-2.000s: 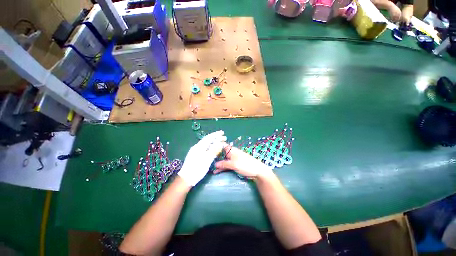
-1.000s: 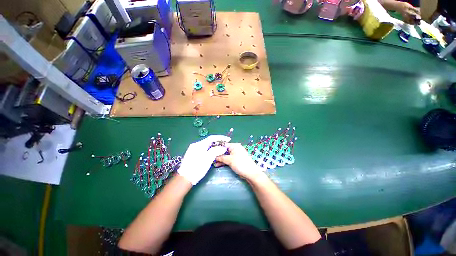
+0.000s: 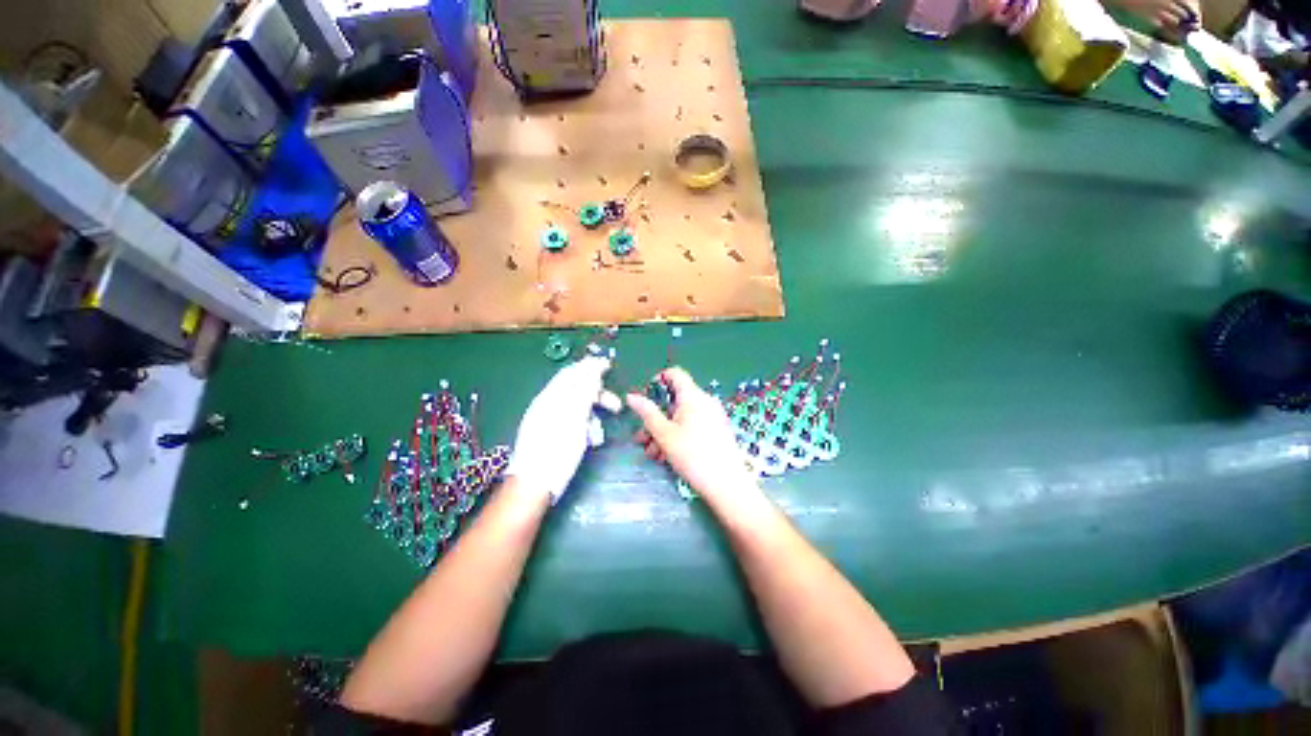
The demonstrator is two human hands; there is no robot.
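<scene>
My left hand (image 3: 562, 423), in a white glove, is over the green bench in front of me; small dark pieces show at its fingertips. My bare right hand (image 3: 690, 430) is just to its right, a small gap between them, with its thumb and fingers closed on a small round circuit board (image 3: 660, 393). The fingers partly hide both pieces. A joined board sheet (image 3: 787, 426) with red wires lies right of my right hand. Another sheet (image 3: 420, 489) lies left of my glove. A short joined strip (image 3: 324, 459) lies farther left. A single round board (image 3: 558, 348) lies beyond my glove.
A tan board (image 3: 490, 273) behind holds several loose round boards (image 3: 620, 243), a tape roll (image 3: 703, 161), a blue can (image 3: 408, 233) and grey instruments (image 3: 388, 134). A white post (image 3: 137, 201) stands left. A black grille (image 3: 1262, 350) is far right. A person's hand shows at top right.
My hands were together and have moved apart, leaving a gap between the fingertips. A small round board now shows in my right fingers. The whole view has shifted slightly.
</scene>
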